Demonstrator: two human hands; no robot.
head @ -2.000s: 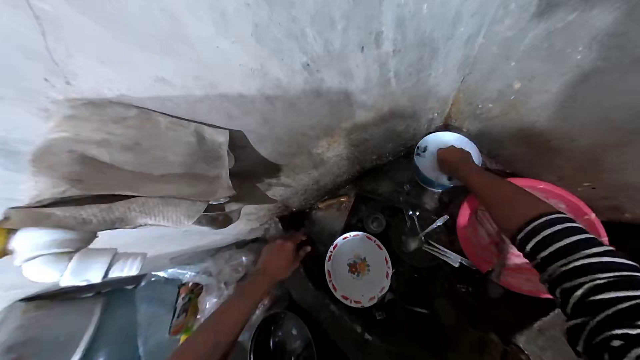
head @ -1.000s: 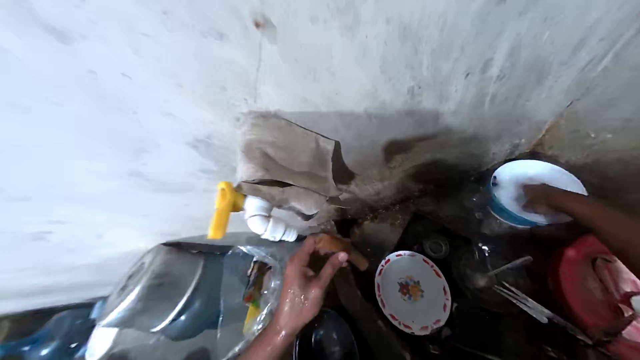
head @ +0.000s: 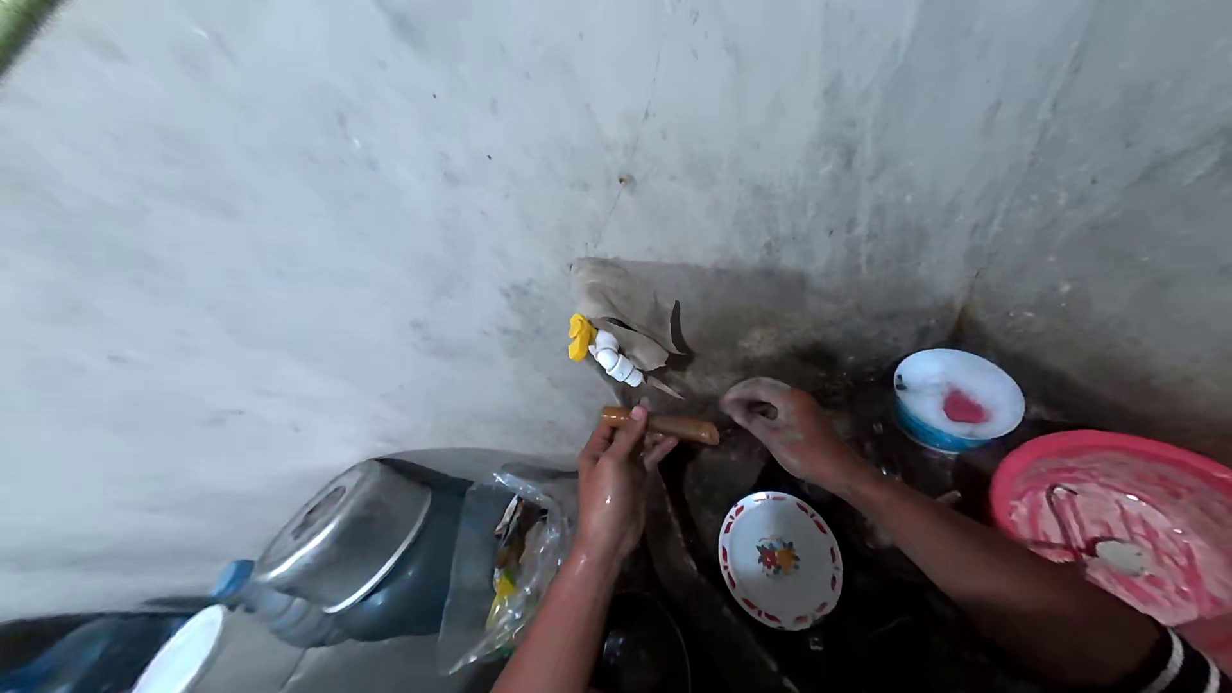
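My left hand [head: 616,476] grips a short brown rod-like piece [head: 664,424], perhaps wooden, held roughly level below the tap. Just past that piece's right end, my right hand [head: 789,428] has curled fingers; whether anything is inside them cannot be told. A white tap pipe [head: 614,360] with a yellow handle [head: 580,337] juts from the wall above my left hand. Below my right hand lies a white plate [head: 780,561] with a red-patterned rim and a flower print. A blue and white bowl [head: 958,399] of suds holds a red sponge-like piece [head: 963,407].
A pink basin [head: 1107,520] holding some items stands at the right. To the left are an upturned metal pot [head: 346,534], a plastic bottle [head: 289,602] and a clear plastic bag [head: 491,568] with scraps. A dark round vessel [head: 640,645] sits at the bottom. The wall rises behind.
My right hand has left the suds bowl and moved left, near the brown piece. My left hand, empty-looking two seconds ago, holds that piece. The red piece in the bowl has come into sight.
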